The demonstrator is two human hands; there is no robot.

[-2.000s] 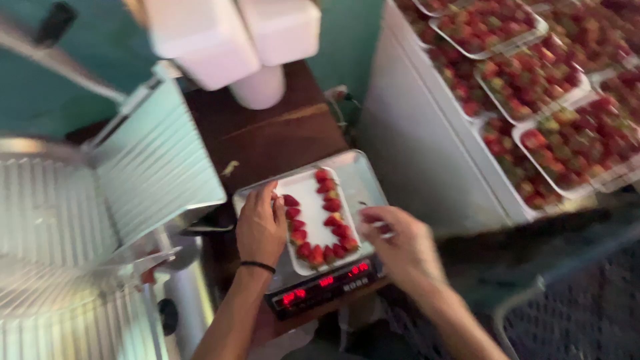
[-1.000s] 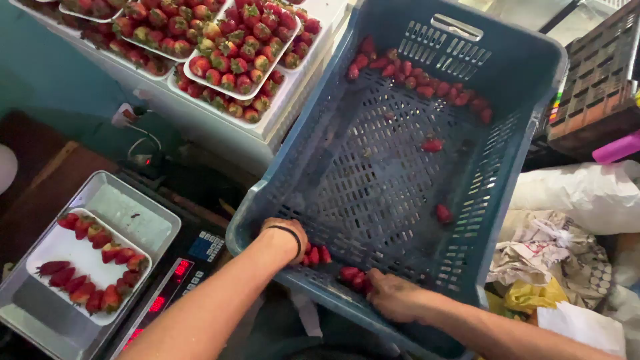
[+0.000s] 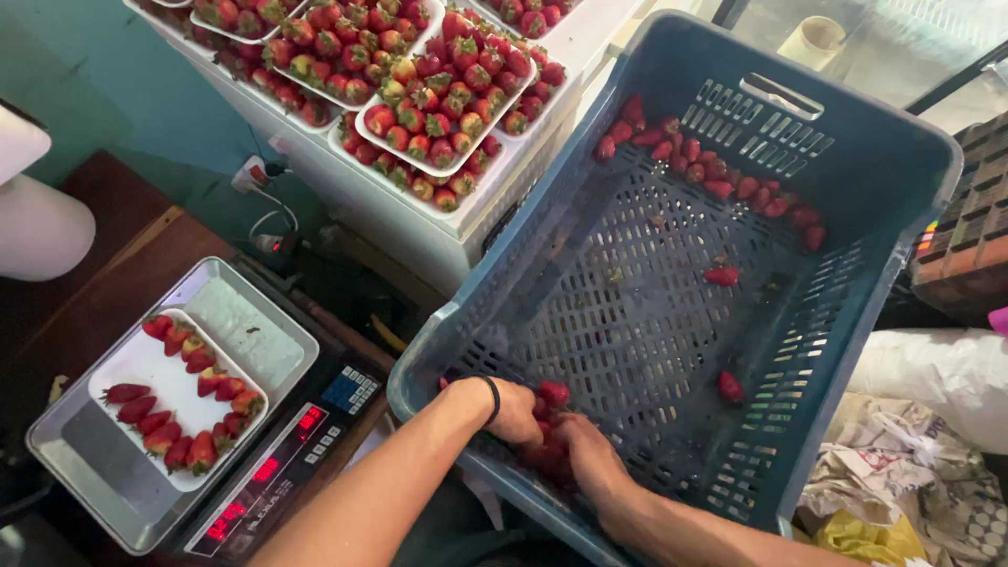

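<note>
Both hands reach into the near end of a dark blue plastic crate [image 3: 630,291]. My left hand [image 3: 508,409], a black band at its wrist, and my right hand [image 3: 587,453] close in from either side on a cluster of strawberries [image 3: 551,394]; fingertips are partly hidden among the fruit. More strawberries [image 3: 701,161] line the crate's far end, and a few lie loose on its floor. At the left, a white foam tray [image 3: 173,378] with strawberries set along its edges rests on the metal pan [image 3: 268,311] of a digital scale [image 3: 260,472].
Foam trays heaped with strawberries [image 3: 449,102] stand on a white chest-like unit [image 3: 394,213] beyond the scale. A power plug [image 3: 250,175] with cables hangs by the wall. Crumpled bags [image 3: 890,457] and another crate [image 3: 965,228] lie to the right.
The view has swung from the scale to the crate. My hands, at the foam tray two seconds ago, are now in the crate; since one second ago they have come together around the strawberries.
</note>
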